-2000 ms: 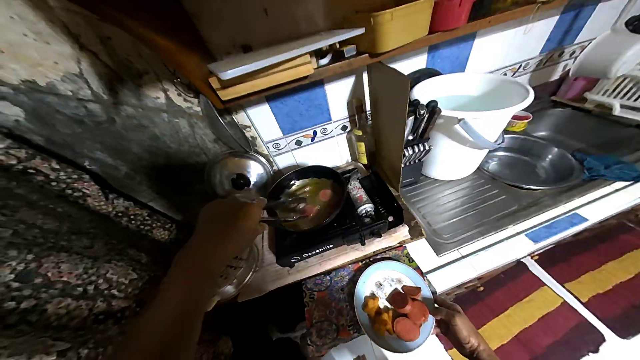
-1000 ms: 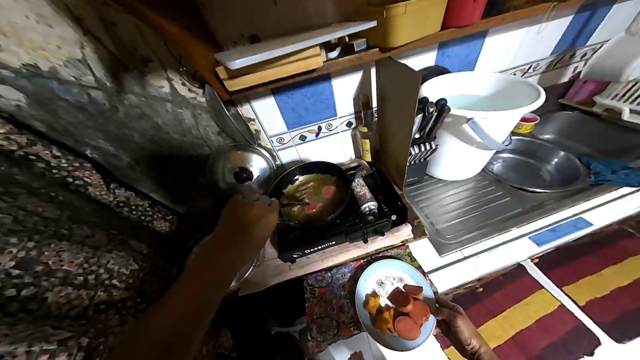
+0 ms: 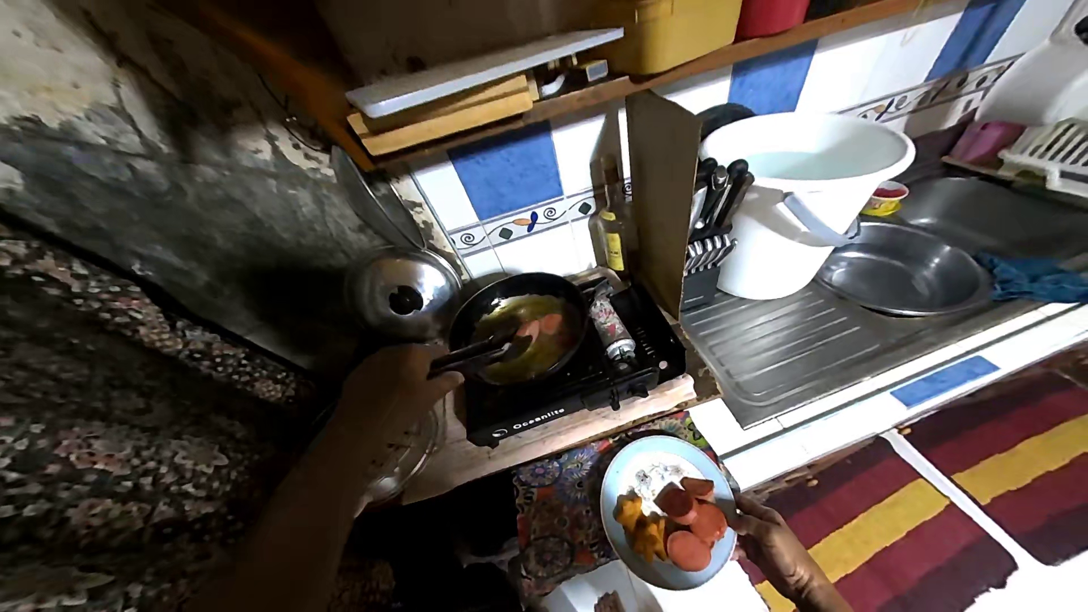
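Note:
My left hand (image 3: 404,387) is closed around dark tongs (image 3: 476,350), whose tips are in a black frying pan (image 3: 580,327) beside reddish round slices (image 3: 541,326) in yellowish oil. The pan stands on a black portable gas stove (image 3: 527,416), left of its gas canister (image 3: 610,323). Lower right, my right hand (image 3: 778,544) grips the rim of a light blue plate (image 3: 616,544). On the plate lie several reddish round slices (image 3: 688,551) and orange-brown fried pieces (image 3: 642,527). Whether the tongs hold a slice is unclear.
A metal lid (image 3: 382,285) leans left of the pan. Behind the stove stand a bottle (image 3: 612,238) and an upright board (image 3: 659,195). Right of these are a knife holder (image 3: 705,272), a white bucket (image 3: 769,246) and a steel sink (image 3: 1003,212). A wooden shelf (image 3: 663,72) hangs above.
The tongs have shifted within the pan, and their tips now lie by the slices. My right hand keeps hold of the plate.

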